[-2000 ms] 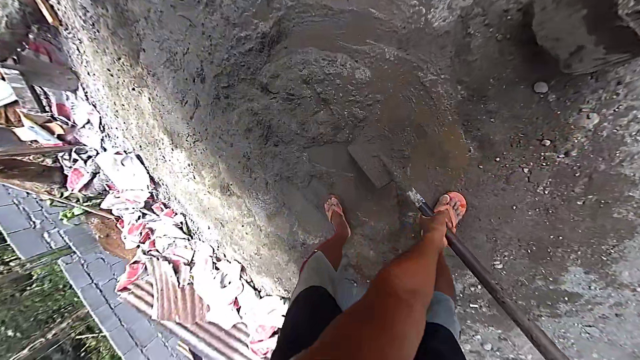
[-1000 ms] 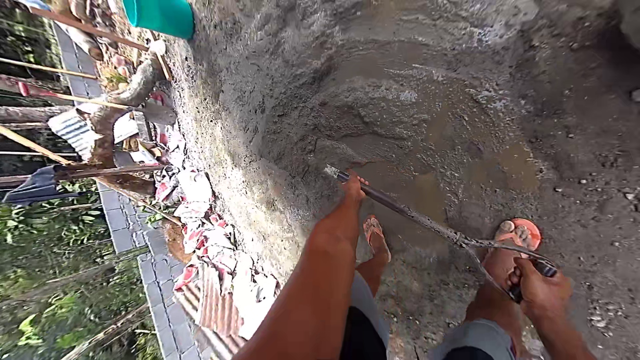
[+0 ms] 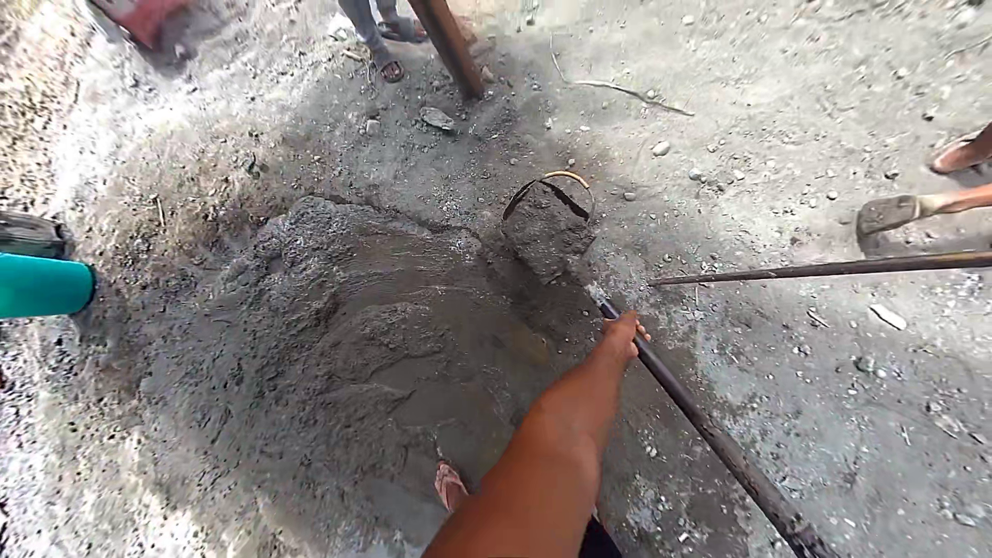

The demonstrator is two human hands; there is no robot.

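Note:
My left hand [image 3: 625, 335] is closed around the dark shaft of a shovel [image 3: 697, 418], just behind the pale metal socket. The shaft runs down to the lower right, out of view. Grey wet mortar covers the shovel's head, so the blade cannot be made out. It lies at a bucket [image 3: 518, 198] with a dark rim and a curved handle, and mortar hides much of the bucket. To the left spreads a wet mortar mix [image 3: 372, 325] with a shallow pool. My right hand is out of view.
A teal bucket [image 3: 46, 285] lies at the left edge. A wooden post [image 3: 449, 46] and a person's feet [image 3: 391, 70] are at the top. On the right are another person's foot [image 3: 961, 151], a dirty tool blade [image 3: 887, 215] and a thin rod [image 3: 821, 269].
The shovel head has moved to the bucket, with mortar on it. My right hand, on the shovel's end grip one second ago, is out of view. The view has swung strongly.

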